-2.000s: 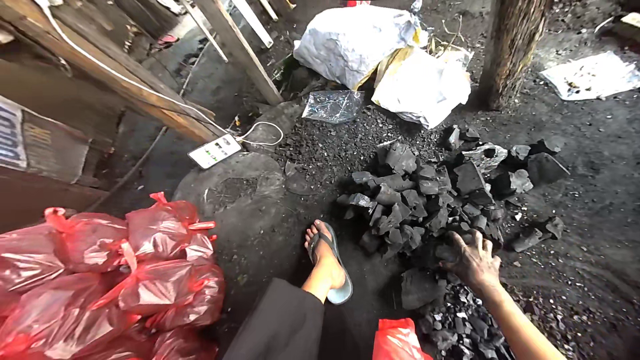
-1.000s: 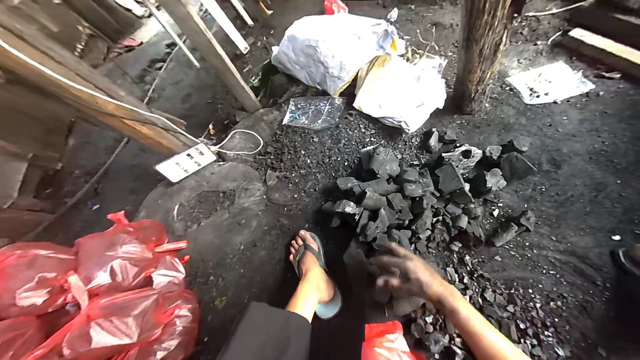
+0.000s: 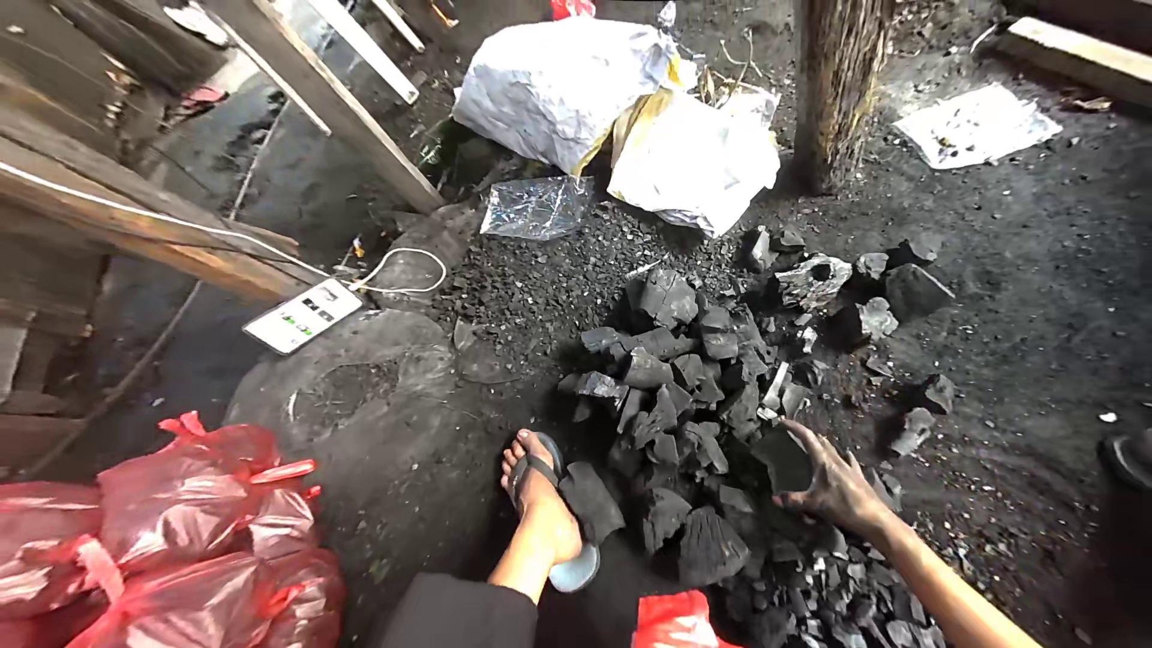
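A heap of black charcoal lumps (image 3: 670,387) lies on the dark ground, right of my sandalled foot (image 3: 540,504). My right hand (image 3: 832,481) is at the heap's right side, thumb and fingers spread around a flat-faced charcoal lump (image 3: 781,459); whether it grips the lump is unclear. Smaller charcoal bits (image 3: 828,585) lie below the hand. Part of a red plastic bag (image 3: 675,621) shows at the bottom edge, its lower part out of frame. My left hand is out of sight. Several knotted, filled red plastic bags (image 3: 189,513) are piled at the lower left.
White sacks (image 3: 558,90) lie beyond the heap, near a wooden post (image 3: 837,99). A phone (image 3: 304,315) with a white cable rests by a slanted beam (image 3: 153,216). A clear plastic sheet (image 3: 537,207) lies before the sacks. Another person's foot (image 3: 1136,454) shows at the right edge.
My right hand has moved from the heap's lower edge to its right side. Larger lumps now lie beside my foot and below the heap, where the hand was a second ago.
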